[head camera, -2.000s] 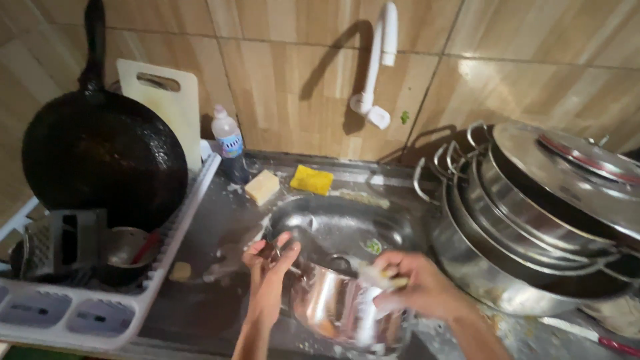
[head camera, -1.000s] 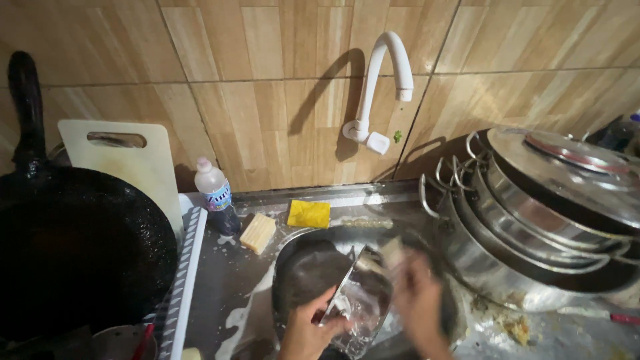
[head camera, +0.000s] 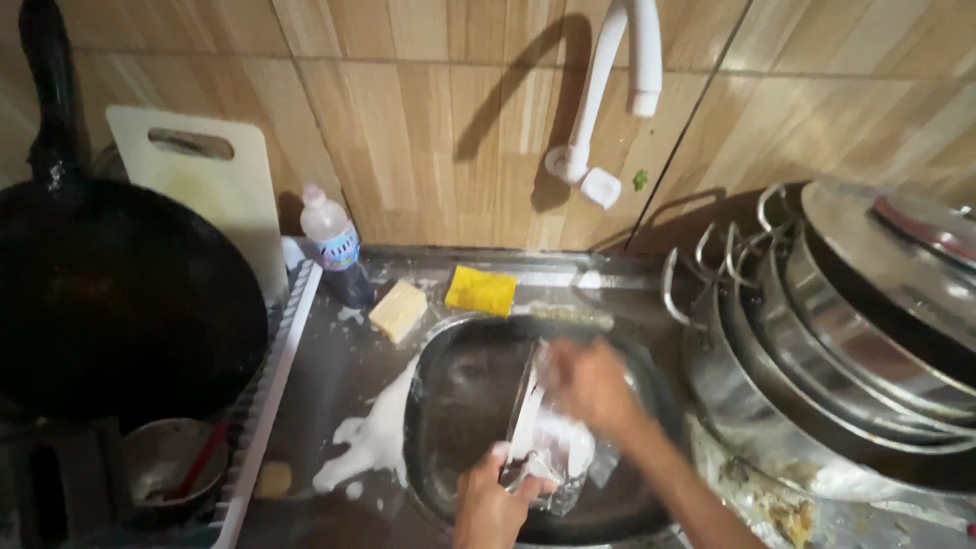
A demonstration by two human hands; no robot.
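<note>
My left hand (head camera: 499, 492) grips the near end of a shiny metal piece (head camera: 534, 427), wet with suds and tilted over the sink basin (head camera: 454, 427). Against its upper right part is my right hand (head camera: 595, 381), blurred by motion; whether it holds something is hidden. Behind the basin rim lie a yellow sponge (head camera: 480, 290) and a pale block (head camera: 399, 310), perhaps soap. A plastic bottle (head camera: 333, 236) with dark liquid stands to their left. The white tap (head camera: 598, 99) rises above the basin on the tiled wall.
At left a black wok (head camera: 122, 305), a white cutting board (head camera: 202, 183) and a bowl (head camera: 171, 465) with something red rest in the white dish rack (head camera: 282, 381). Stacked metal pots (head camera: 732, 381) with a lid (head camera: 900, 252) crowd the right. Foam (head camera: 374, 438) and food scraps (head camera: 793, 518) lie on the counter.
Two seconds ago a copper-tinted, shiny metal vessel was between my hands; the metal piece now appears narrow and tilted. My right hand has moved along its upper side. The view has shifted.
</note>
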